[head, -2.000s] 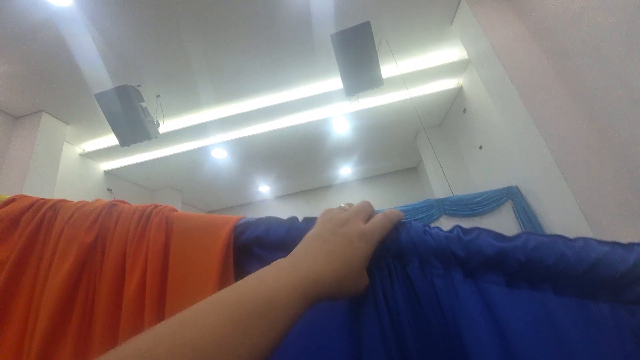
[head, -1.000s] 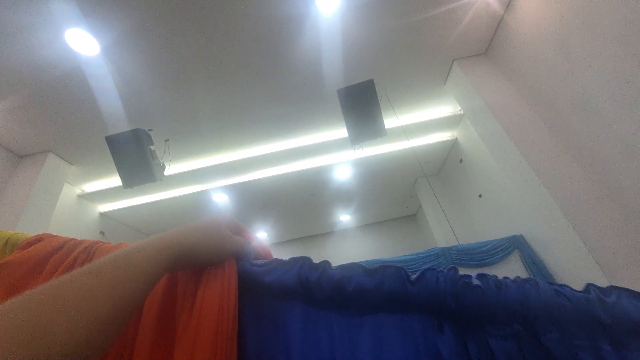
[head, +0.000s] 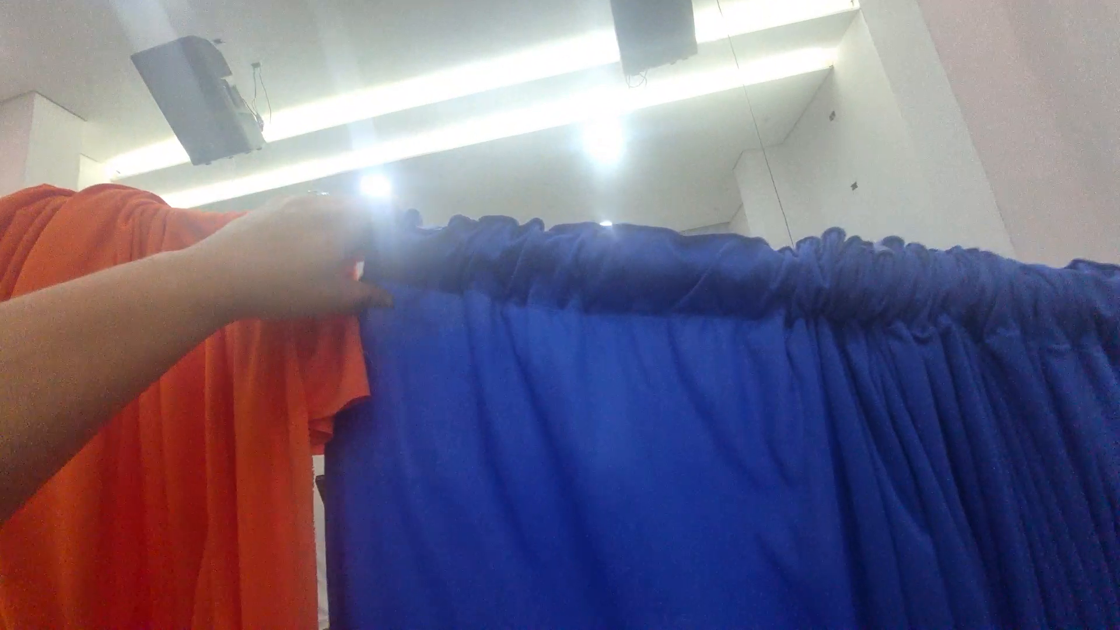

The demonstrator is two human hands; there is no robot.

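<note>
My left hand (head: 302, 254) reaches in from the left edge and grips the top corner of a blue fabric curtain (head: 595, 455), its fingertips blurred by glare and its thumb on the near side. The blue curtain has a gathered, ruffled top band running to the right edge. Against the hand's other side hangs an orange fabric curtain (head: 175, 455), draped in folds, with its edge beside the blue one. What carries the curtains is hidden inside or behind the cloth. My right hand is out of view.
Two dark box-shaped loudspeakers, one at left (head: 197, 101) and one near the top centre (head: 654, 35), hang from the ceiling by bright light strips (head: 490, 114). A thin cord (head: 757, 131) hangs at right, before a pale wall (head: 884, 149). A narrow gap shows low between the curtains.
My left hand has moved left along the curtain top, from the blue part to where orange and blue meet. The yellow cloth and light blue drape seen earlier are out of view.
</note>
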